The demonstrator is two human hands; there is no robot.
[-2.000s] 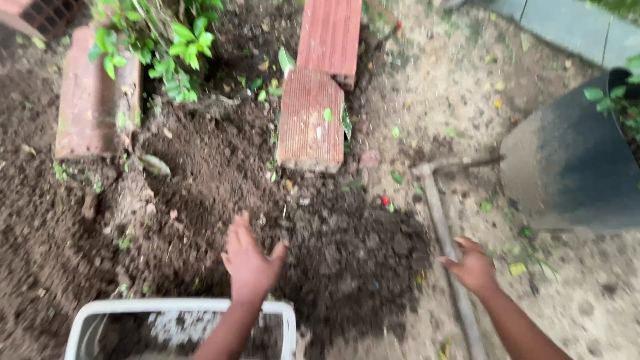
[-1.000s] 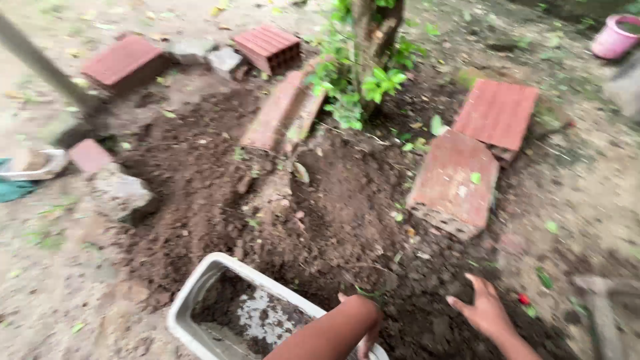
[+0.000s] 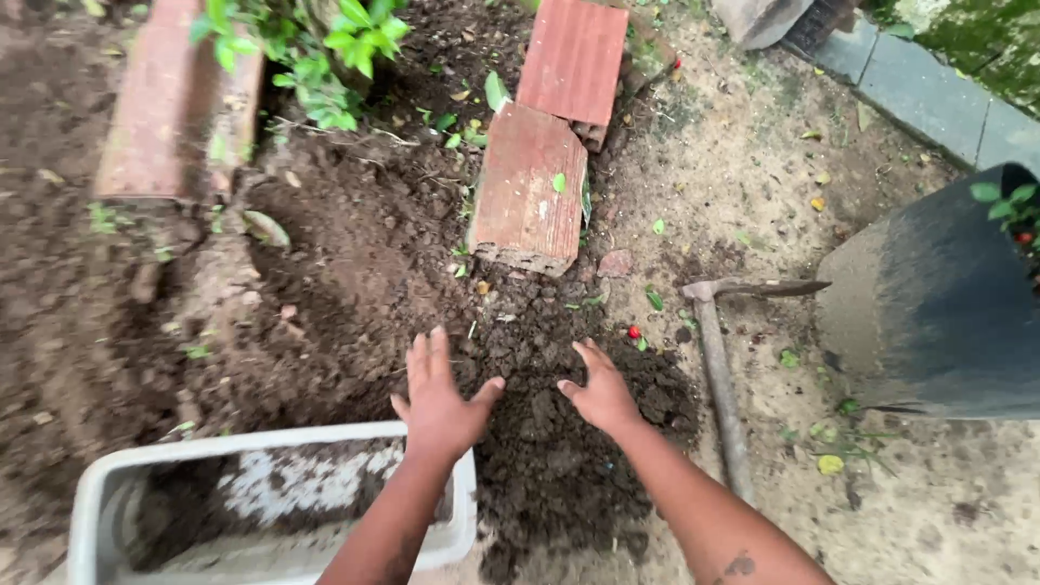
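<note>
My left hand is spread, palm down, over the left edge of a heap of dark loose soil, just past the corner of a white rectangular planter. My right hand is over the heap's right part, fingers apart and holding nothing. Soil clings to the planter's floor and walls. Right of the heap, a pickaxe-like tool with a wooden handle lies on the ground, its metal head at the far end. Whether either hand touches the soil is unclear.
Hollow clay bricks lie beyond the heap, and a clay roof tile lies at upper left beside a leafy plant. A large dark pot stands at right, near a grey tiled edge.
The view has swung to the right since one second ago. My left hand, then bent over the planter's edge, is now spread over the heap's left side.
</note>
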